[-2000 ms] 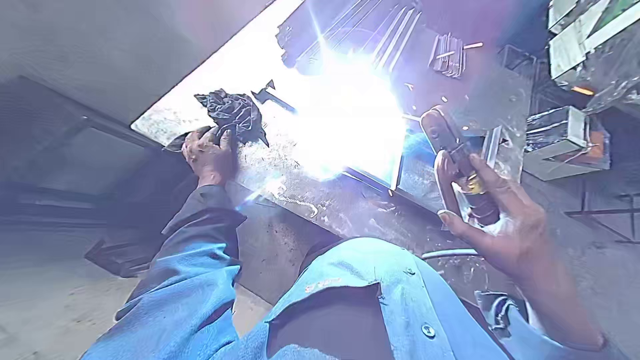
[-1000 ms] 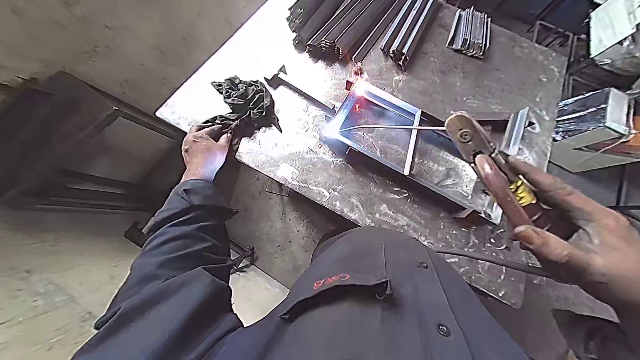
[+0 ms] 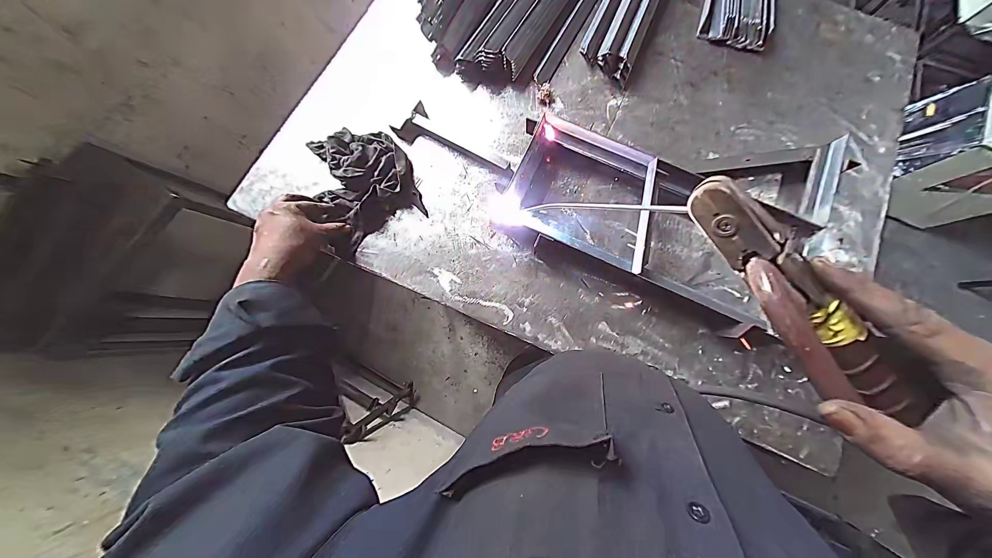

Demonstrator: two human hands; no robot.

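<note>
My right hand (image 3: 907,364) grips a welding electrode holder (image 3: 802,302) at the right. A thin electrode (image 3: 612,207) is clamped in its jaws and reaches left. Its tip is lost in a bright arc at the left corner of a rectangular frame of steel angle (image 3: 647,209), which lies on the metal table and has a crossbar. One other corner glows red. My left hand (image 3: 287,236) holds a crumpled dark cloth (image 3: 368,174) at the table's near left edge. A short steel piece (image 3: 453,147) lies between the cloth and the frame.
Bundles of steel angle bars (image 3: 511,39) lie at the far side of the metal table (image 3: 480,287), with a shorter bundle (image 3: 736,23) to their right. A cable (image 3: 759,399) runs along the near edge. Boxes (image 3: 945,155) stand at the right, and metal frames (image 3: 155,256) stand at the left.
The large glare of two seconds ago has shrunk to a small arc at the frame's left corner. The red glow at the other corner has dimmed since one second ago. My left hand stays at the cloth.
</note>
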